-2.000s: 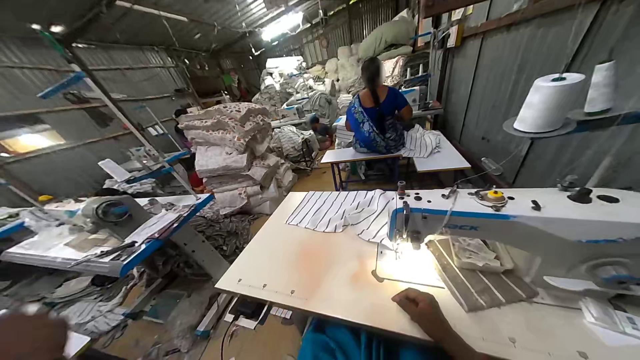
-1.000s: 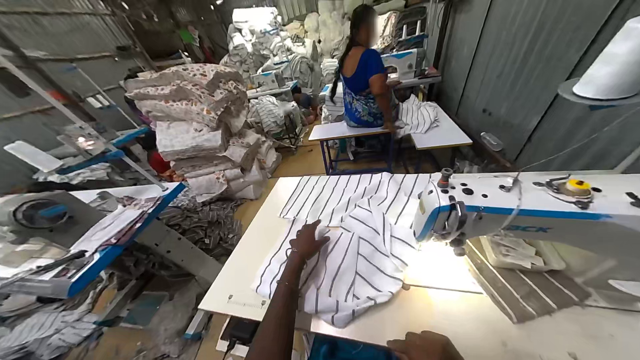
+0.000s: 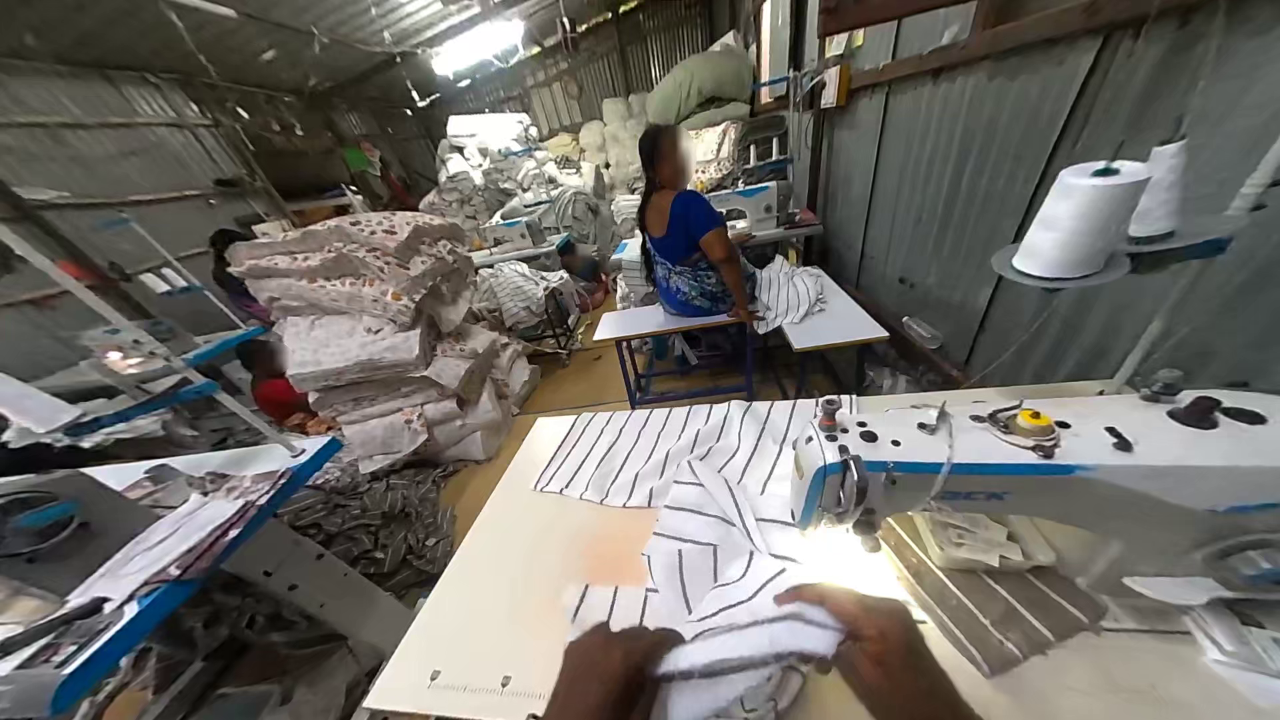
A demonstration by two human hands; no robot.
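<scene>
White cloth with dark stripes (image 3: 700,540) lies bunched on the sewing table (image 3: 490,590), left of and in front of the sewing machine's needle head (image 3: 835,480). My left hand (image 3: 615,670) grips its near edge at the bottom centre. On the right, my right hand (image 3: 870,640) holds the same cloth, thumb and fingers pinching a fold close to the lit needle area. Another flat stretch of striped cloth (image 3: 640,450) runs along the table's far edge. Behind the machine's arm, a brown striped fabric piece (image 3: 1000,610) lies under a small plastic tray (image 3: 985,545).
White thread cones (image 3: 1085,220) stand on a holder at the right. A person in blue (image 3: 690,240) sits on a table ahead. Stacked fabric bundles (image 3: 370,340) rise at the left, beyond another machine table (image 3: 200,560). Fabric scraps (image 3: 380,520) cover the floor between.
The left hand, spread on the cloth one second ago, has come nearer and grips its near edge. My right hand has moved up from the table's edge onto the cloth.
</scene>
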